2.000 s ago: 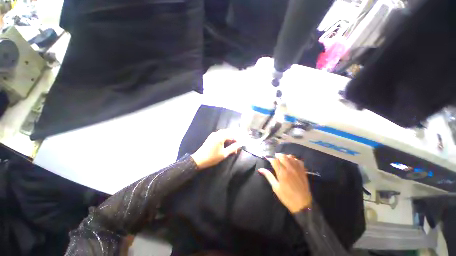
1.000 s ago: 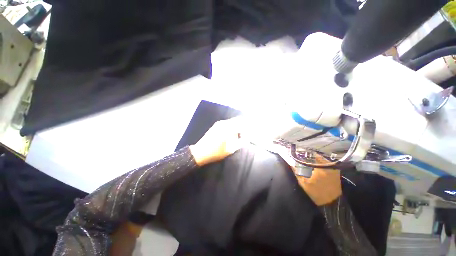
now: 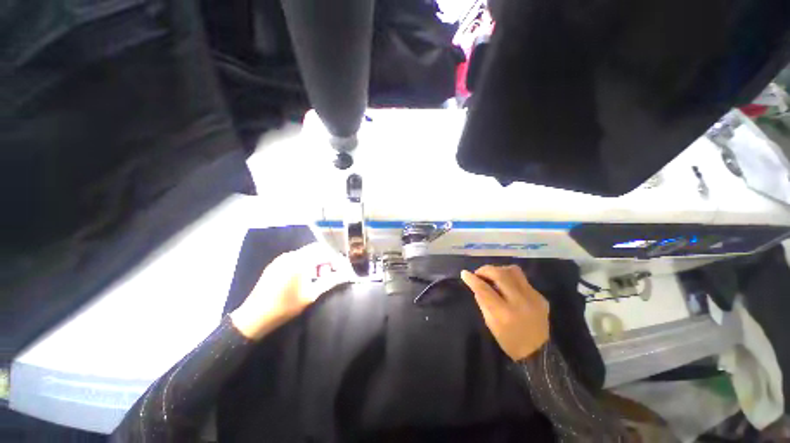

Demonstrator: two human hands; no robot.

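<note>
A large black garment panel (image 3: 407, 363) lies over the machine bed and hangs toward my lap. My left hand (image 3: 290, 285) lies on it just left of the needle area, its fingertips washed out by glare. My right hand (image 3: 511, 307) is right of the needle, with thumb and index finger pinched on the end of a thin dark strip (image 3: 440, 284) that curves toward the needle area. The white sewing machine head (image 3: 520, 227) with a blue stripe and "JACK" stands behind my hands. The presser foot and needle are hard to make out in the glare.
A thick black tube (image 3: 329, 69) stands above the needle end. Black cloth (image 3: 104, 147) lies at left, and more hangs over the head (image 3: 606, 86). A control panel (image 3: 676, 240) is at right, with a pale ring (image 3: 608, 325) below it.
The view has shifted, so the head now runs nearly level. My right hand was partly behind the machine's needle end; it now shows clear to the right with the thin strip. My left hand stays beside the needle.
</note>
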